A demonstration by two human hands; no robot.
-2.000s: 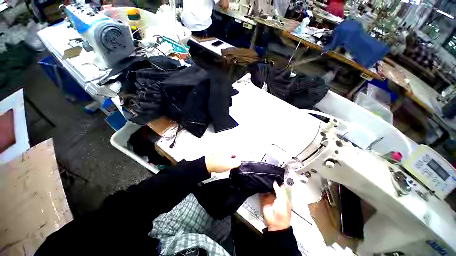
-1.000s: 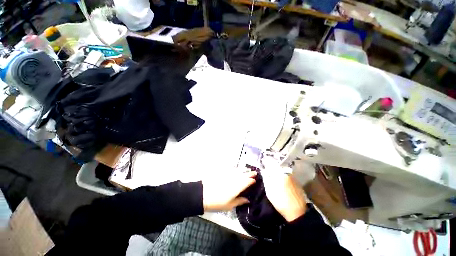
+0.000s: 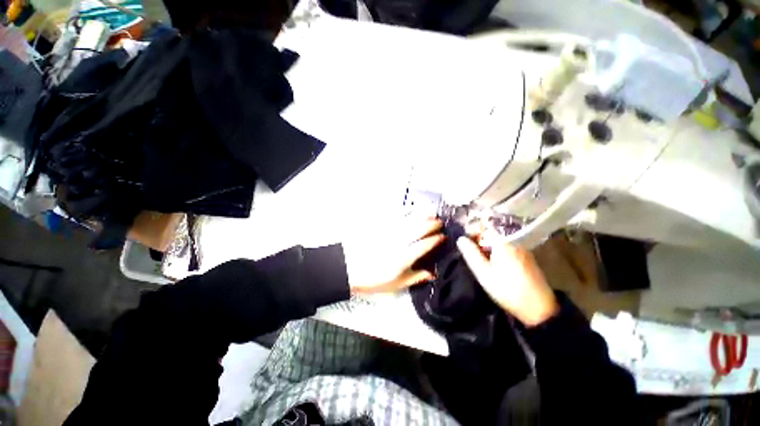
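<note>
A black garment piece [image 3: 454,291] lies bunched below the needle area and hangs over the table's front edge. My left hand [image 3: 392,260] holds its left side, fingertips just left of the presser foot. My right hand [image 3: 510,274] grips its right side, fingertips close to the presser foot [image 3: 467,218]. The needle tip is too blurred to tell. The cream-white sewing machine head [image 3: 633,191] reaches over the cloth from the right. The needle plate [image 3: 425,200] shows in the white table beside the cloth.
A heap of black cut pieces [image 3: 158,133] lies at the table's left. A second black bundle [image 3: 433,12] is behind. A black rectangle [image 3: 623,263] lies under the machine arm. Red-handled scissors [image 3: 728,353] are at the far right. A brown board [image 3: 58,374] stands lower left.
The view has moved closer to the needle. Since the oldest frame, the cloth has turned from stretching leftwards to hanging towards me. Both hands are now near the presser foot.
</note>
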